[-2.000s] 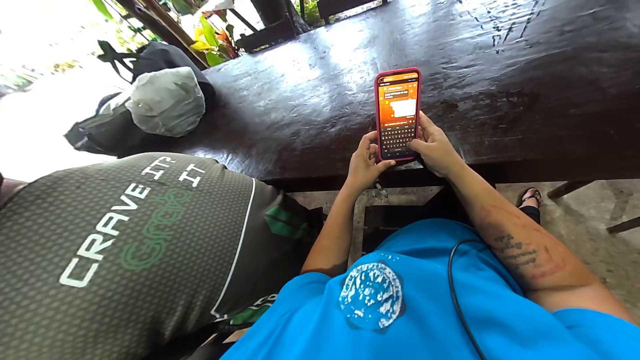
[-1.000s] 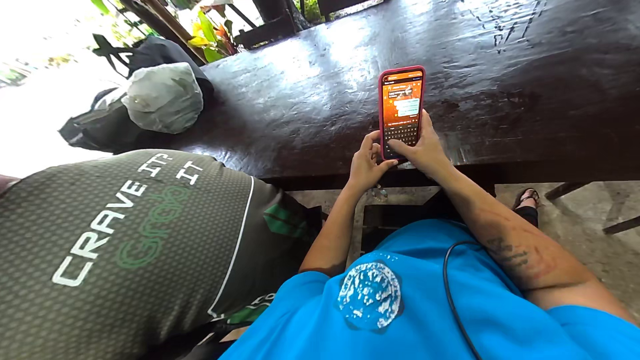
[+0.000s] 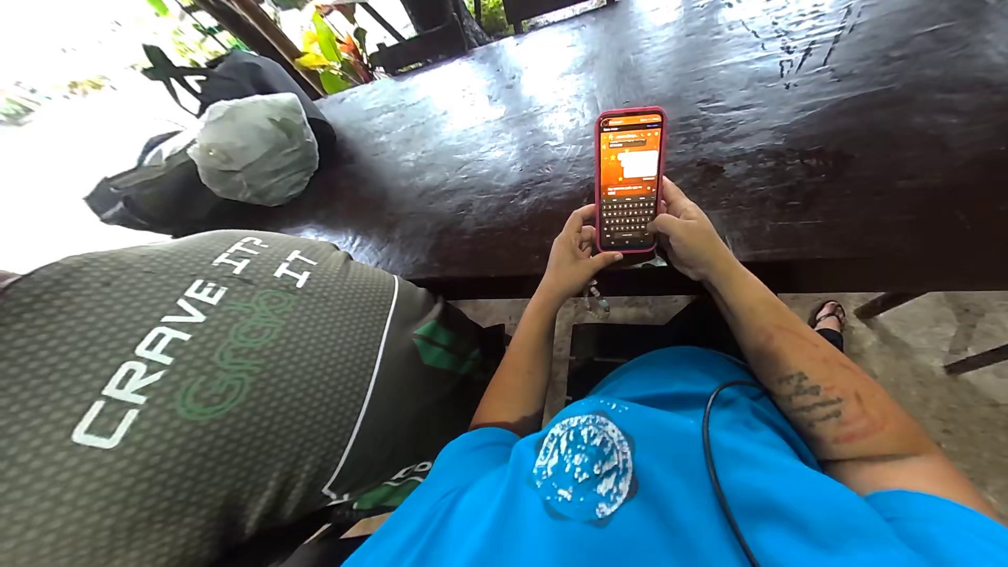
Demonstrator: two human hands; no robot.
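Note:
A smartphone in a pink-red case (image 3: pixel 630 179) is held upright over the near edge of the dark wooden table. Its lit screen shows an orange chat view with an on-screen keyboard. My left hand (image 3: pixel 576 253) grips the phone's lower left side, the thumb by its bottom corner. On the lower right side is my right hand (image 3: pixel 691 235), its thumb over the keyboard's right part and its fingers along the case. A beaded bracelet (image 3: pixel 596 301) hangs at my left wrist.
The glossy dark table (image 3: pixel 472 142) spans the view. At its left end a pale plastic bag (image 3: pixel 260 150) rests against a dark bag (image 3: pixel 142 193). A person in a dark patterned shirt (image 3: pixel 236 378) is close at my left. Beyond the table's right underside show a sandaled foot (image 3: pixel 828 315) and furniture legs.
My right thumb has moved from the left part of the keyboard, where it was a second ago, to the right edge. Both hands still hold the phone.

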